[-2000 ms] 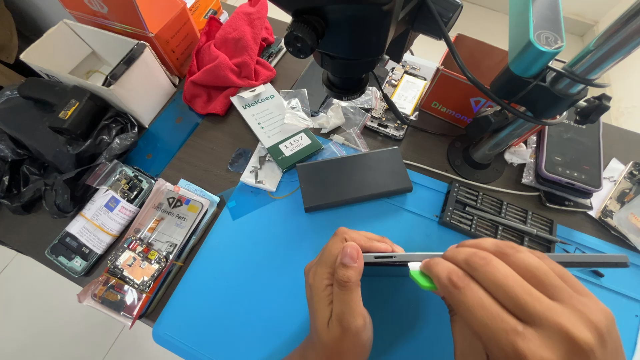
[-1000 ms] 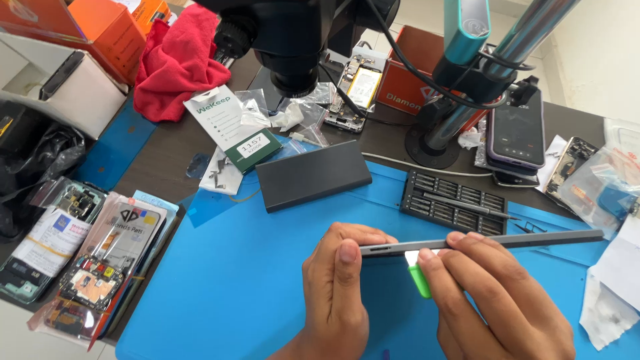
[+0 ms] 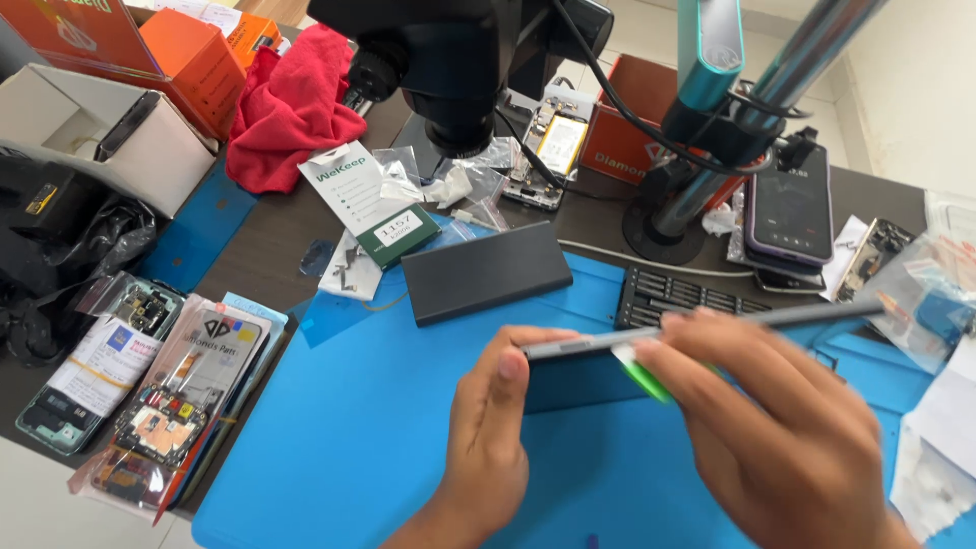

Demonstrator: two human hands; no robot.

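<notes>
A thin grey tablet-like device (image 3: 587,347) is held nearly edge-on above the blue work mat (image 3: 328,457). My left hand (image 3: 492,435) grips its left end, thumb towards me and fingers behind. My right hand (image 3: 770,412) is blurred; it pinches a green and white flat pry tool (image 3: 644,377) against the device's near long edge, with fingers over the top edge. Whether the tool's tip is inside the seam cannot be told. Beyond the device, a dark rectangular case (image 3: 488,271) lies on the mat, and a black screwdriver bit set (image 3: 671,293) is partly hidden behind it.
A microscope head (image 3: 457,99) hangs over the back of the mat, its metal post (image 3: 694,202) at right. Opened phones in bags (image 3: 164,427) lie left. A red cloth (image 3: 293,114), white box (image 3: 168,168), stacked phones (image 3: 793,206) and plastic bags (image 3: 926,305) surround the mat.
The right hand and green tool have shifted slightly along the device's edge. The device now leans so that more of its dark near face shows. The left hand keeps its hold.
</notes>
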